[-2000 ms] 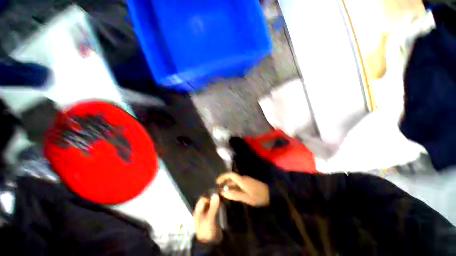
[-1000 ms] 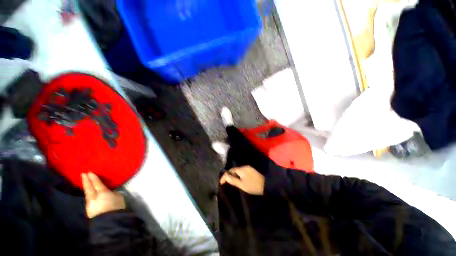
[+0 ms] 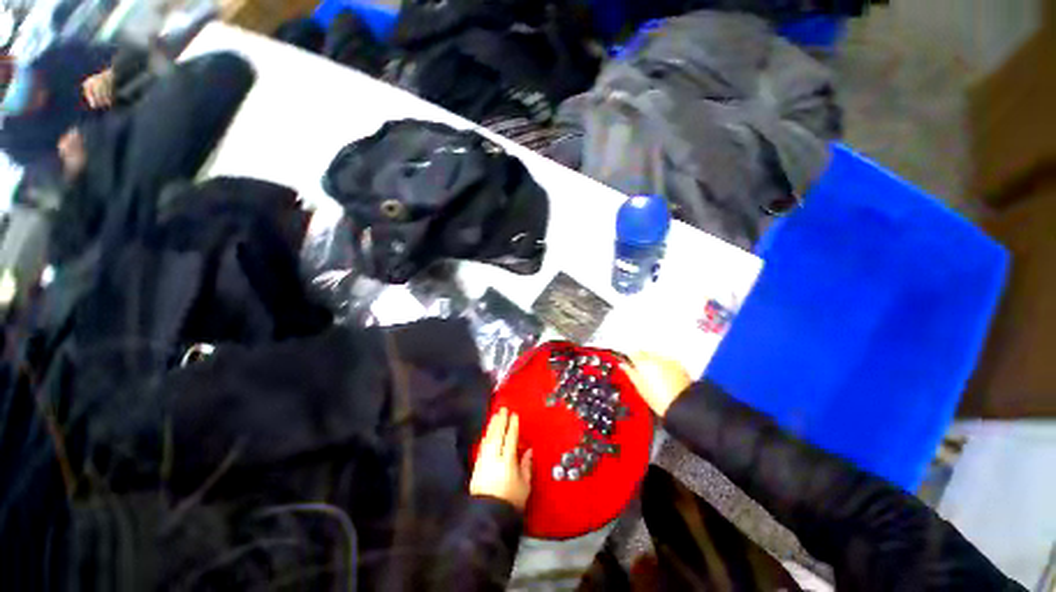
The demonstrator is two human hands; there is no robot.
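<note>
The round red tray (image 3: 539, 411) is at the lower centre, at the near edge of the white table. Small shiny dark fittings (image 3: 591, 399) lie heaped on its upper and right part. My left hand (image 3: 500, 463) holds the tray's left side, its fingers lying over the rim onto the red surface. My right hand (image 3: 658, 379) grips the rim at the upper right, its fingertips partly hidden. A large black garment (image 3: 313, 428) is heaped left of the tray, against my left sleeve.
Behind the tray are clear plastic bags (image 3: 504, 330), a blue-capped bottle (image 3: 640, 243) and a black bundle with an eyelet (image 3: 440, 197) on the table (image 3: 695, 278). A blue crate (image 3: 863, 324) stands at right, with grey garments (image 3: 695, 110) beyond. Another person's hand (image 3: 99, 89) shows at upper left.
The view has swung left along the table. My right hand has left the black cloth and is now on the tray's rim. My left hand is still at the tray.
</note>
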